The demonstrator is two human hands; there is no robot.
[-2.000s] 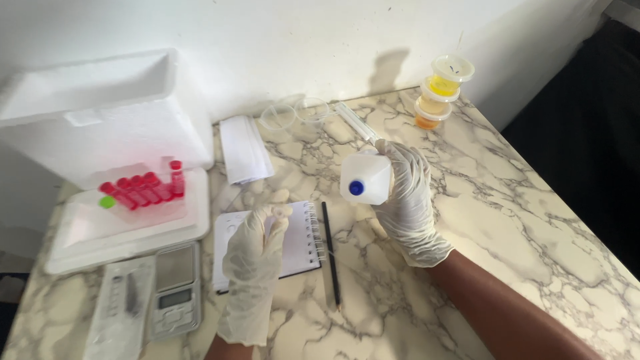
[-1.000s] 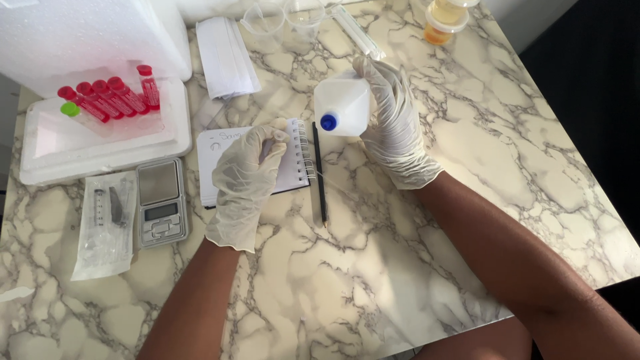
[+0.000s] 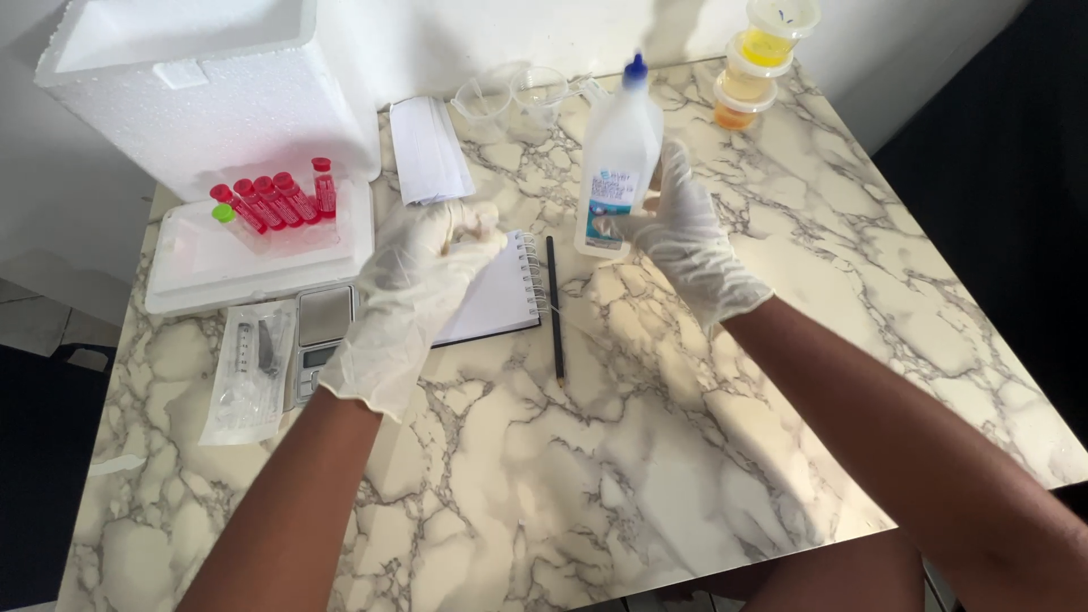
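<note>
A translucent plastic bottle with a blue nozzle cap (image 3: 607, 161) stands upright, or nearly so, in my gloved right hand (image 3: 680, 234), whose thumb lies across its printed label. My left hand (image 3: 425, 268), also in a pale glove, hovers over the spiral notepad (image 3: 497, 297) with its fingers curled; whether something small is pinched in them cannot be told. Right of the notepad lies a dark pencil (image 3: 555, 314). Behind the left hand are folded white papers (image 3: 429, 153). Partly hidden by that hand is a small digital scale (image 3: 325, 316).
Red-capped tubes (image 3: 276, 201) and a green-capped one (image 3: 234, 219) rest on a foam lid (image 3: 255, 280), before a foam box (image 3: 212, 110). A packaged syringe (image 3: 246, 365) lies at left. Clear cups (image 3: 510, 98) stand behind; stacked lidded tubs (image 3: 744, 76) stand at the marble-patterned table's (image 3: 527, 476) back right.
The bottle in my right hand was tilted with its blue cap towards me; now it is upright, cap up. My left hand remains near the notepad.
</note>
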